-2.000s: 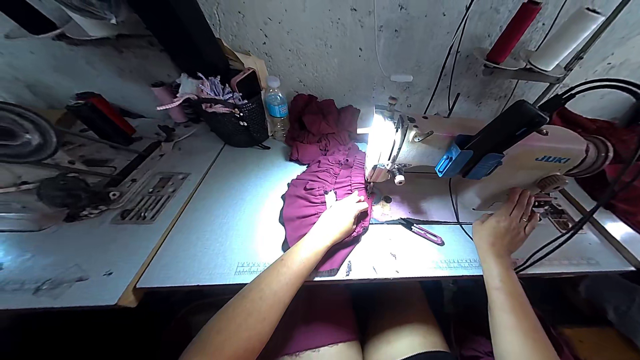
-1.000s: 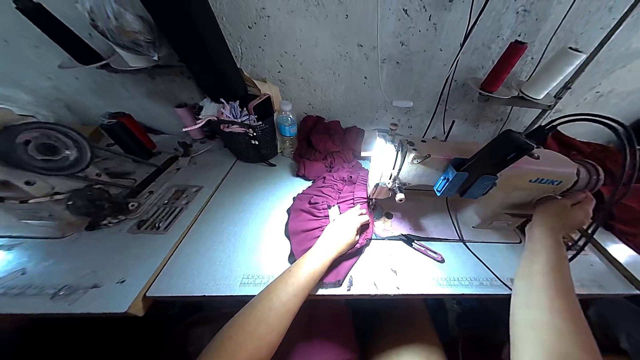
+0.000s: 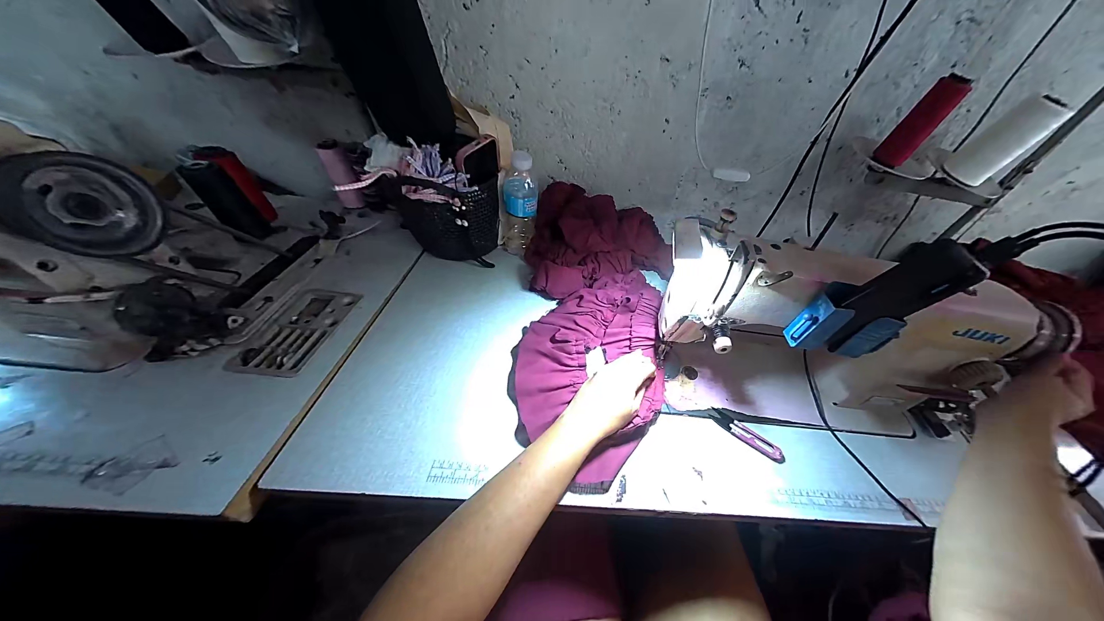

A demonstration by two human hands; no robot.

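Observation:
Maroon gathered fabric [image 3: 561,371] lies on the table, its right edge under the needle area of a Juki sewing machine [image 3: 897,336]. My left hand [image 3: 617,392] rests on this fabric just left of the needle, fingers bent against it; whether it pinches the cloth is hard to tell. A small white tag [image 3: 595,360] shows beside my fingers. At the machine's right end, my right hand [image 3: 1048,392] is at the handwheel [image 3: 1059,328], its fingers partly hidden. Thread snips [image 3: 750,438] lie right of the fabric. More maroon cloth [image 3: 595,237] is bunched behind it.
A water bottle [image 3: 519,203] and a black basket [image 3: 453,220] of scraps stand at the back. Red [image 3: 923,121] and white [image 3: 1009,142] thread cones sit on a stand at the upper right. A black cable [image 3: 849,453] crosses the table. Another machine [image 3: 78,259] stands left.
My right hand has moved from the lower right part of the machine up and right to the handwheel. My left hand stays on the maroon fabric.

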